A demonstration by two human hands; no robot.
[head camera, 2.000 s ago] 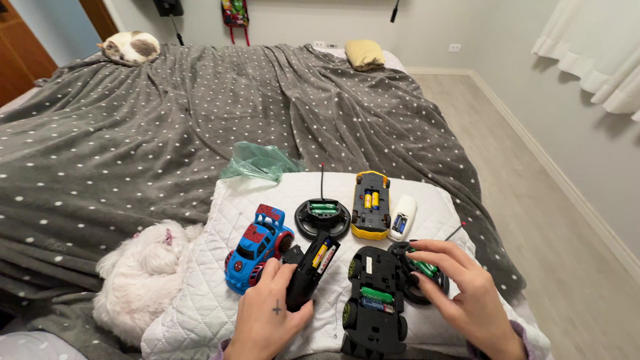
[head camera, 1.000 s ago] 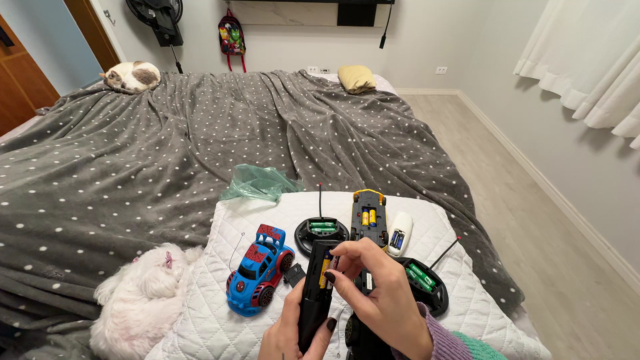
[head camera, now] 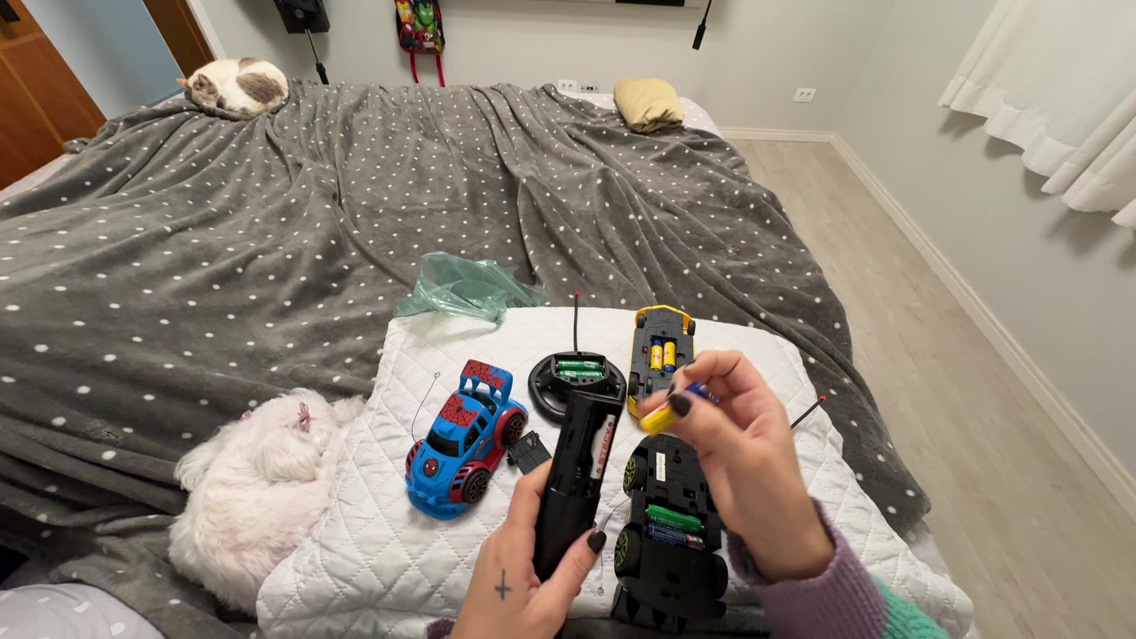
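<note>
My left hand (head camera: 532, 568) grips a black battery-powered handset (head camera: 568, 497), its battery bay uncovered, with a white battery (head camera: 603, 446) inside. Just right of it, my right hand (head camera: 741, 453) pinches a yellow and blue battery (head camera: 658, 418) above the quilt. Below that hand lies an upturned black toy car (head camera: 670, 568) with a green and a dark battery in its bay. Behind are a round black controller (head camera: 577, 386) holding green batteries and an upturned yellow toy car (head camera: 662, 355) with yellow batteries. A blue and red toy car (head camera: 466, 439) stands at left, beside a small black cover (head camera: 530, 453).
A white quilted pad (head camera: 355, 532) lies on the bed's grey dotted blanket (head camera: 355, 195). A fluffy white dog (head camera: 262, 497) rests at its left. A green plastic bag (head camera: 466, 286) lies behind. A cat (head camera: 238, 86) curls at the far left, a yellow cushion (head camera: 649, 104) farther right.
My right hand went from the items at right to the handset, and now holds a yellow and blue battery clear of it. My left hand has kept the handset, moved toward the middle since two seconds ago.
</note>
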